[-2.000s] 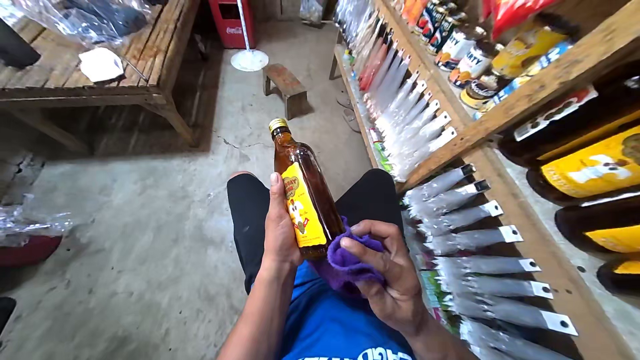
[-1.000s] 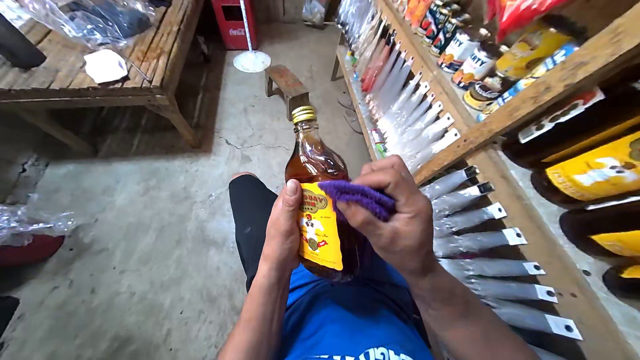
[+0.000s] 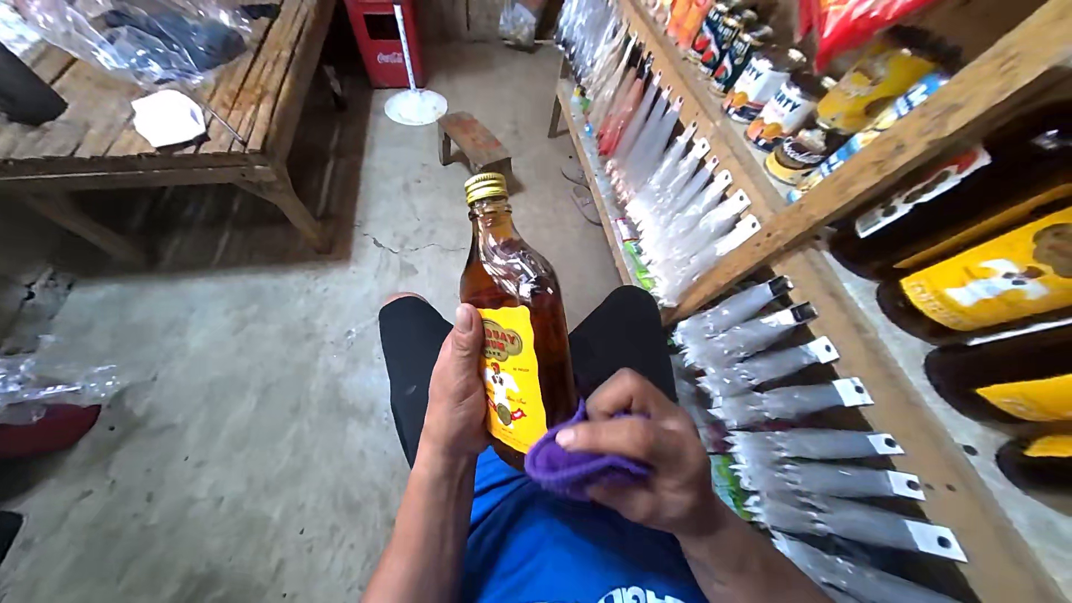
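A brown glass rum bottle (image 3: 523,343) with a yellow label and a gold screw cap stands nearly upright above my lap, its neck leaning slightly away. My left hand (image 3: 461,385) grips it from the left side, thumb along the label's edge; the fingers behind are hidden. In my right hand (image 3: 641,452) is a bunched purple cloth (image 3: 578,461), which touches the lower right side of the bottle near its base.
On the right, wooden shelving (image 3: 804,218) holds cans (image 3: 779,109) and more brown bottles (image 3: 988,276), with hanging strips of plastic packets (image 3: 787,402) close beside my right arm. A slatted wooden table (image 3: 276,126) is at upper left. Ahead are a small wooden stool (image 3: 473,141) and a red crate (image 3: 381,50).
My right hand with the purple cloth has moved from the upper part of the label down to the bottle's lower right side. My left hand keeps hold of the bottle.
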